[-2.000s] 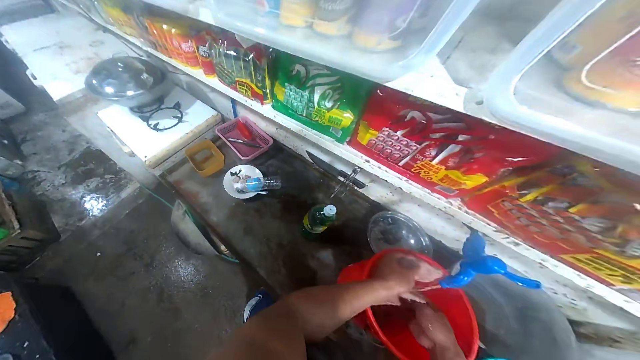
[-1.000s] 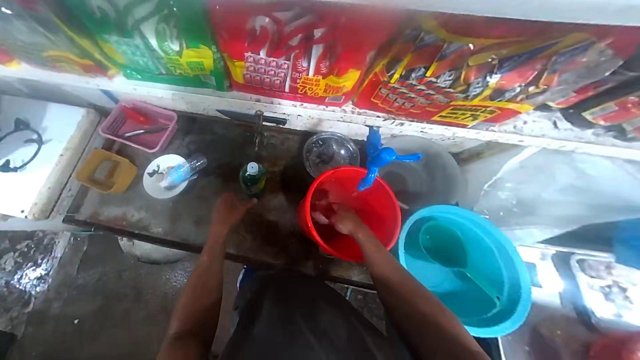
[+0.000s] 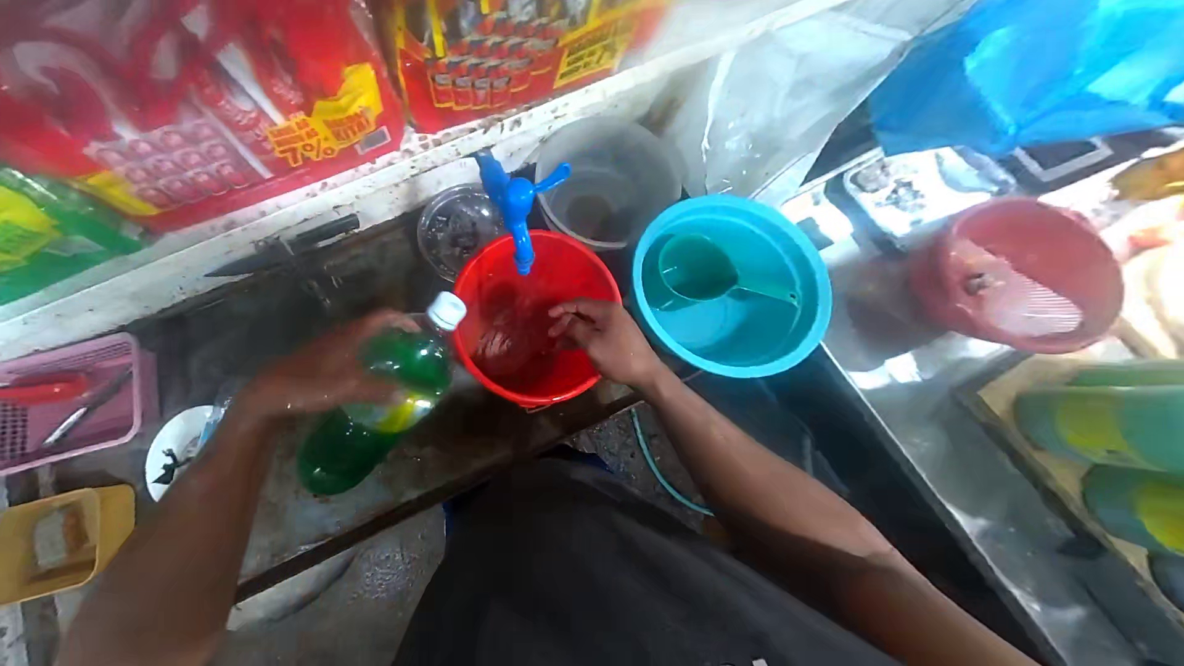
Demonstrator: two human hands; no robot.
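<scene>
My left hand (image 3: 338, 365), blurred, is closed around a green plastic bottle (image 3: 347, 449) with a white cap, tilted with its cap toward the red bucket. My right hand (image 3: 601, 338) reaches over the right side of the red plastic bucket (image 3: 539, 400), fingers bent; whether it holds anything small cannot be told. Some water shows inside the bucket. Above its back rim is a blue plastic tap (image 3: 520, 208). Right of the bucket stands a turquoise basin (image 3: 814, 301) with a green dipper (image 3: 698, 268) in it.
Behind are a clear lidded tub (image 3: 460, 227), a translucent bucket (image 3: 606, 176) and a knife (image 3: 282, 250). At left lie a pink basket (image 3: 143, 388), a white plate (image 3: 176, 430) and a yellow tray (image 3: 116, 527). A pink strainer (image 3: 1017, 277) stands at right. Packaged goods line the shelf.
My left hand, beside the standing bottle a second ago, now has the bottle lifted and tilted near the red bucket. Two seconds ago both hands were in the bucket. The view has swung right.
</scene>
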